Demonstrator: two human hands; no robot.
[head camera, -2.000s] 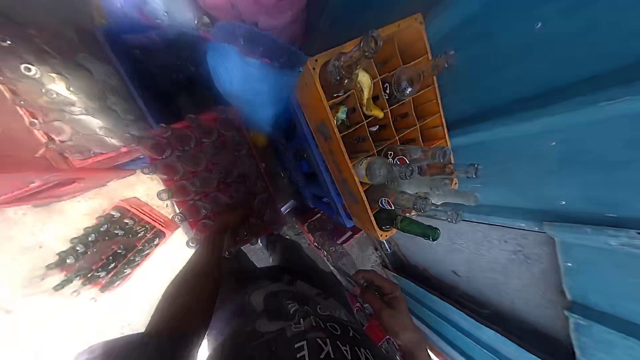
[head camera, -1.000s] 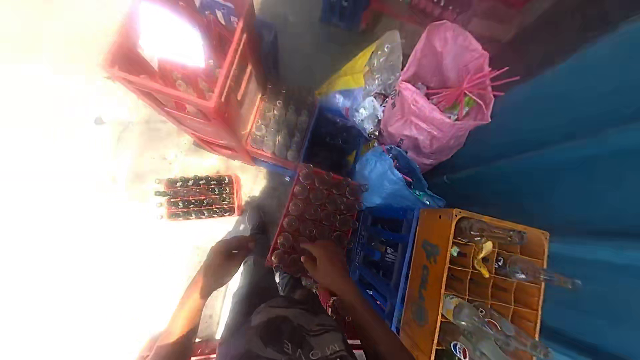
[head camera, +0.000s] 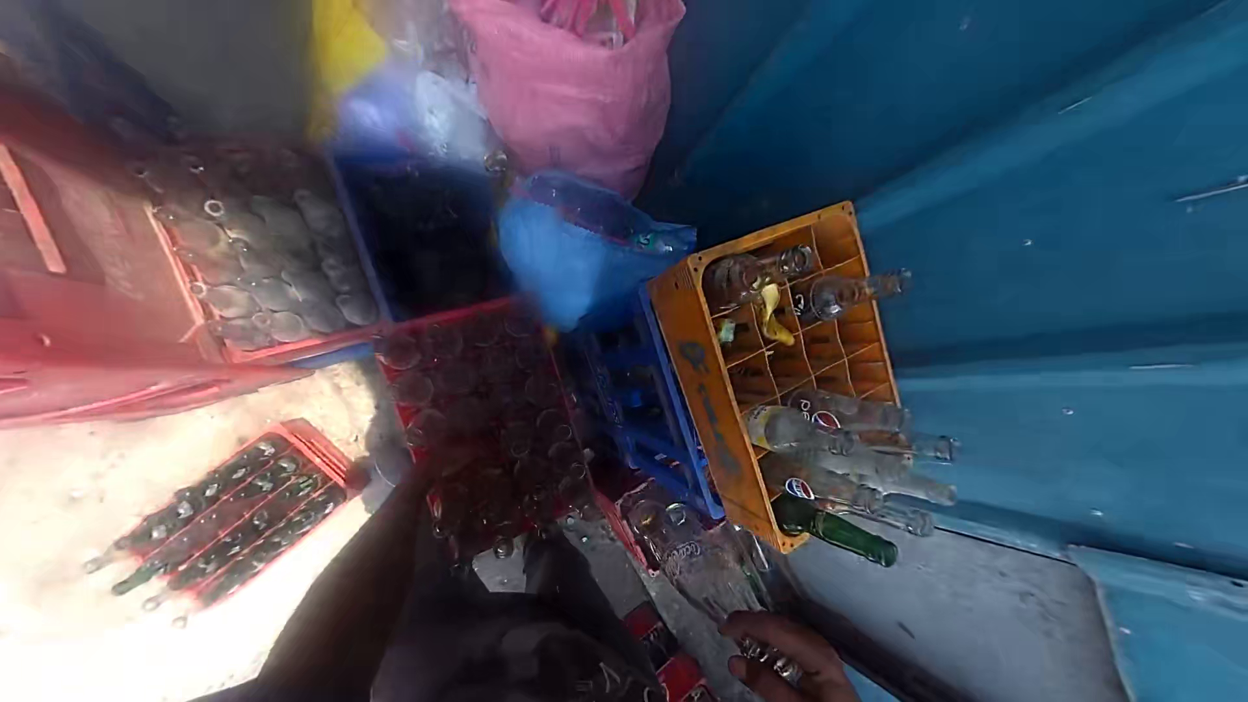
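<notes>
My right hand (head camera: 785, 658) is at the lower right, its fingers curled around the necks of clear glass bottles (head camera: 697, 561). Those bottles lean out from a red crate beside the blue crate. My left forearm (head camera: 356, 585) reaches up to the near left edge of a dark red crate (head camera: 561, 390) full of glass bottles (head camera: 473, 390); the left hand is lost in shadow there. Right of it, an orange crate (head camera: 717, 419) holds several clear bottles (head camera: 838, 292), a green bottle (head camera: 838, 531) and a yellow peel (head camera: 773, 317).
A blue crate (head camera: 673, 419) sits against the orange one. Blue (head camera: 565, 253) and pink (head camera: 585, 107) bags stand beyond. At left are a red crate of green bottles (head camera: 322, 458) on the ground and a crate of clear bottles (head camera: 283, 341). A blue wall (head camera: 1053, 292) rises at right.
My right hand has left the dark red crate, where it was a second ago, and is now at the clear bottles at lower right. The view has turned strongly.
</notes>
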